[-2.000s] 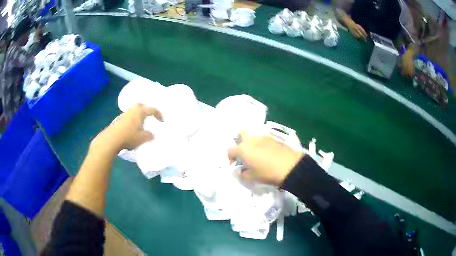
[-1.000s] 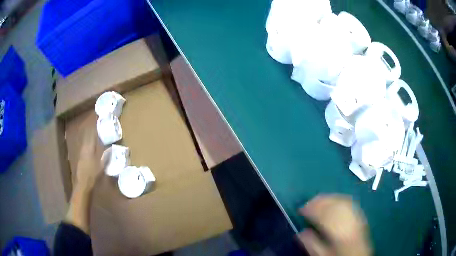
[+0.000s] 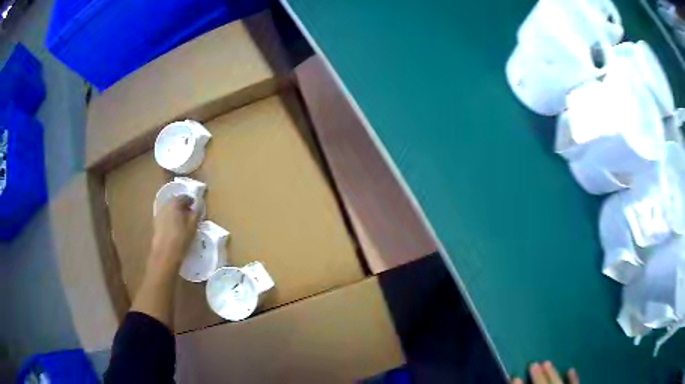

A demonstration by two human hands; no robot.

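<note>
An open cardboard carton (image 3: pixel 248 172) stands on the floor beside the bench. Several white round housings (image 3: pixel 233 293) lie in a rough row on its brown inner surface. My left hand (image 3: pixel 177 219) reaches into the carton, with its fingers at the rim of the second housing (image 3: pixel 167 196) from the top; the fingertips are partly inside the cup, and a firm grip cannot be confirmed. My right hand (image 3: pixel 547 374) is cut off by the bottom edge; only fingertips show, on the green bench (image 3: pixel 420 120). A pile of white housings (image 3: pixel 612 127) lies on the bench at the right.
A blue bin (image 3: pixel 128 37) stands beyond the carton's far flap. More blue bins (image 3: pixel 21 172) are on the grey floor at the left, and another blue bin (image 3: pixel 60 369) is at the lower left. The bench's pale edge (image 3: pixel 390 165) runs diagonally beside the carton.
The view has turned from bench to carton. Since one second ago, my left hand has moved onto a housing in the row. My right hand has dropped mostly out of the picture.
</note>
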